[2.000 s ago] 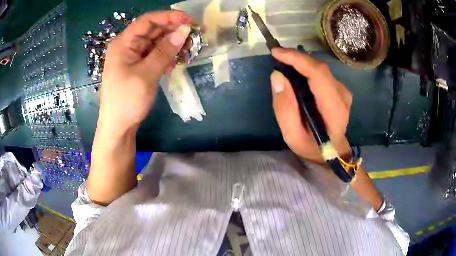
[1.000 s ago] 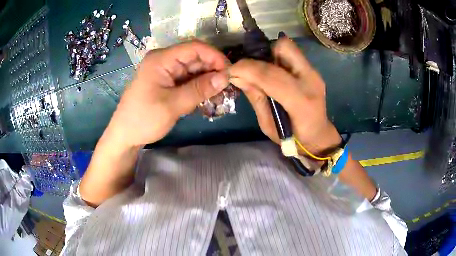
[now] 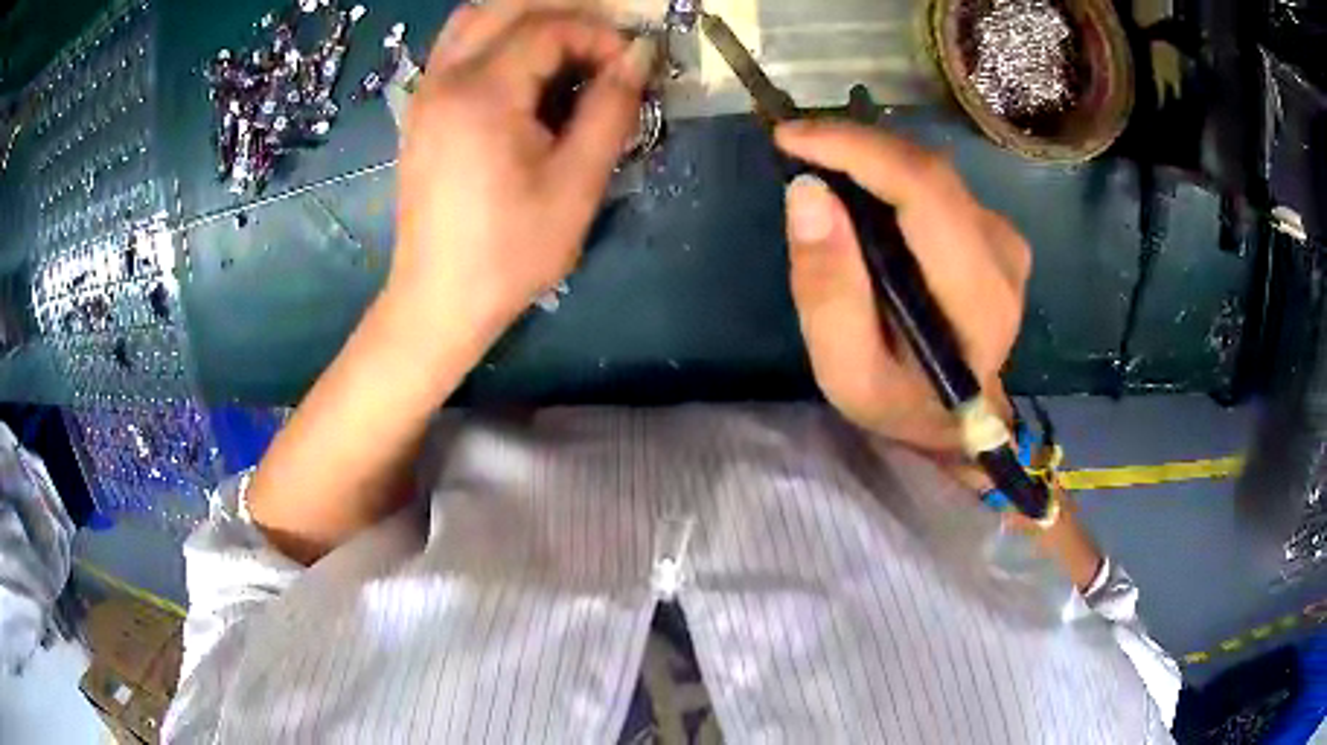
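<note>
My right hand [image 3: 910,277] holds the black soldering iron [image 3: 917,313] like a pen. The iron's tip points up and left, close beside a small dark and silver module [image 3: 681,15] on the cream tape pad [image 3: 859,44] at the top edge. My left hand [image 3: 502,175] has thumb and fingertips pinched near the module. A thin shiny loop, likely solder wire [image 3: 649,128], shows beside these fingertips; most of it is hidden behind the hand. Whether tip and module touch is too small to tell.
A pile of small parts [image 3: 277,95] lies on the green mat [image 3: 699,320] at left, with a clear blister tray [image 3: 109,269] beyond it. A brownish ring [image 3: 1113,88] with silvery shavings [image 3: 1026,58] stands at upper right. Dark items hang at far right.
My hands, together in front of me one second ago, have parted. The iron has swung back to point at the module, and my left hand has moved up and left with the shiny bundle.
</note>
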